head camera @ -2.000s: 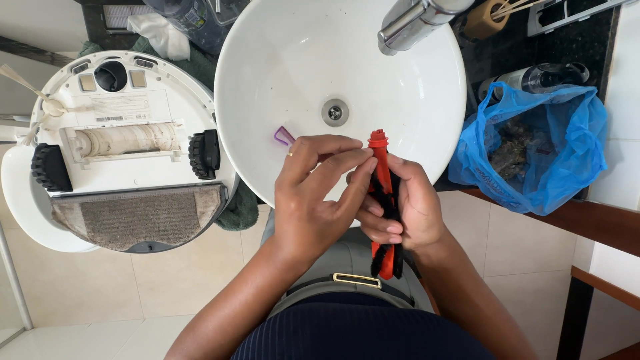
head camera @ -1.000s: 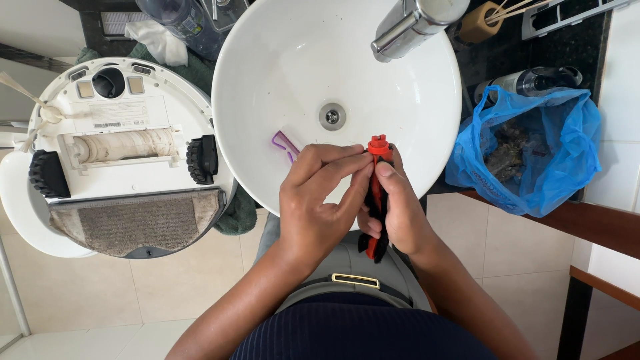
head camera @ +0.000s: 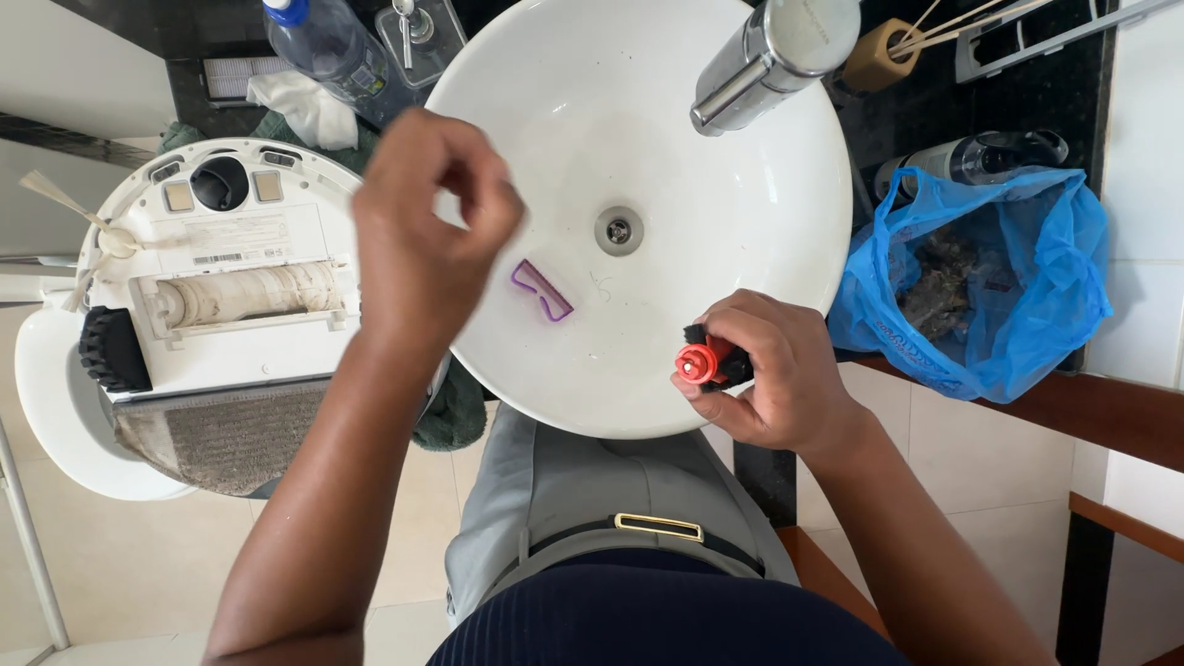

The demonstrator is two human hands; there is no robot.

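My right hand point(head camera: 772, 370) is closed around a red and black brush roller point(head camera: 698, 363), its red end pointing up at the camera, over the near right rim of the white basin point(head camera: 592, 388). Raised above the basin's left edge, my left hand point(head camera: 439, 203) is blurred, thumb and forefinger curled together; whether anything fine is between them cannot be told. A purple plastic piece with small teeth point(head camera: 542, 290) lies in the basin, left of the drain point(head camera: 618, 230), near some loose hairs. An upturned robot vacuum point(head camera: 231, 277) with a dirty empty brush bay and a grey mop pad point(head camera: 222, 435) sits at the left.
A blue plastic bag point(head camera: 1045, 305) holding grey debris stands right of the basin. The chrome faucet point(head camera: 749, 74) overhangs the basin's far right. A reed diffuser point(head camera: 883, 55) and a lying bottle point(head camera: 980, 157) are behind the bag. A blue-capped bottle point(head camera: 338, 55) and soap dispenser point(head camera: 421, 37) stand back left.
My left hand has come away from the roller and moved up and left. My right hand still holds the roller, which now points its red end toward the camera.
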